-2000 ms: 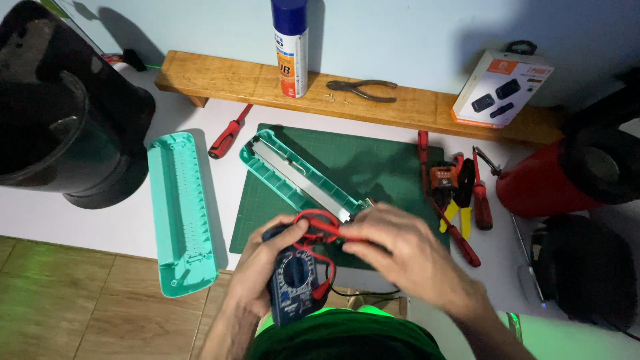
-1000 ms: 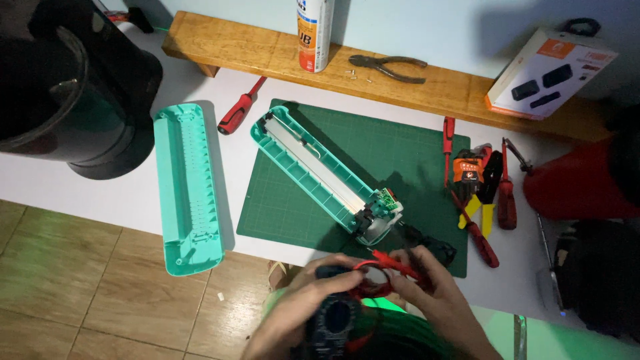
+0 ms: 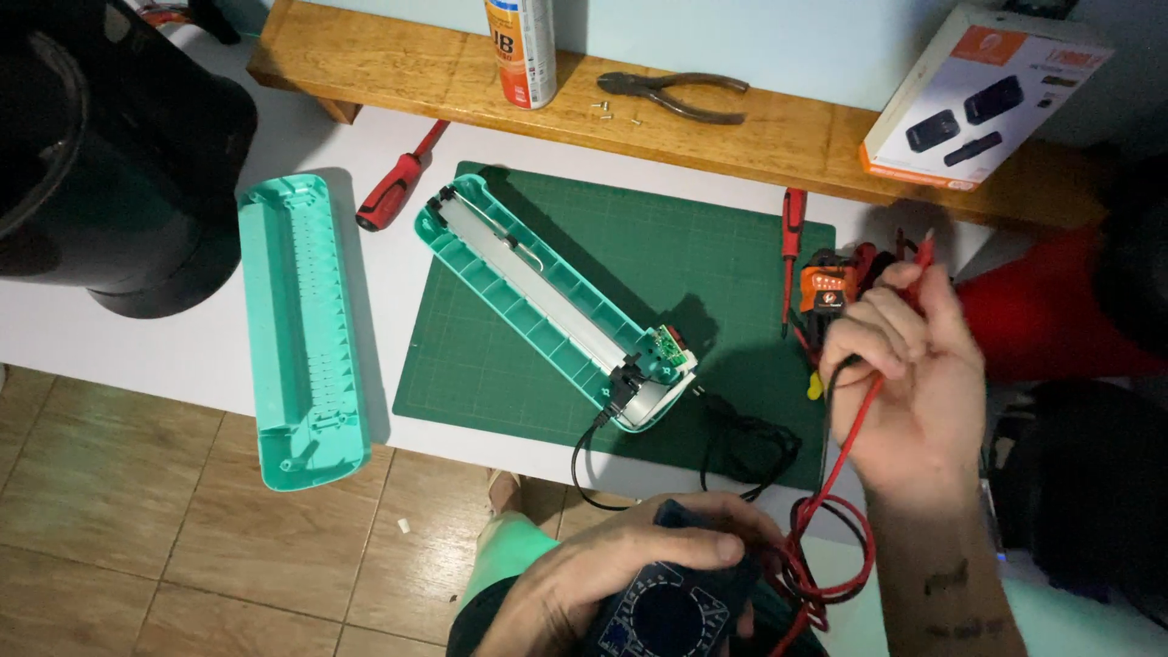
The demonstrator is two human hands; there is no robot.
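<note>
My left hand (image 3: 639,547) is closed around a dark blue multimeter (image 3: 671,611) at the bottom edge. Raised at the right, my right hand (image 3: 903,374) grips the red test probe (image 3: 922,260); a black lead also passes through its fingers. The red and black test leads (image 3: 826,547) hang looped between both hands. An opened long teal appliance housing (image 3: 538,301), with a metal strip and a small green circuit board (image 3: 671,347) at one end, lies on the green cutting mat (image 3: 730,237). Its black power cord (image 3: 748,443) is bunched beside it.
A matching teal cover half (image 3: 306,338) lies left. A red screwdriver (image 3: 392,192) is near it, another (image 3: 792,237) on the mat's right. Diagonal pliers (image 3: 675,91), small screws, a spray can (image 3: 525,55) and a box (image 3: 981,100) stand or lie on the wooden shelf (image 3: 383,59).
My right hand has moved up and right with the probe, away from my left hand. The leads now stretch between my hands. My left hand still holds the multimeter. The view has shifted.
</note>
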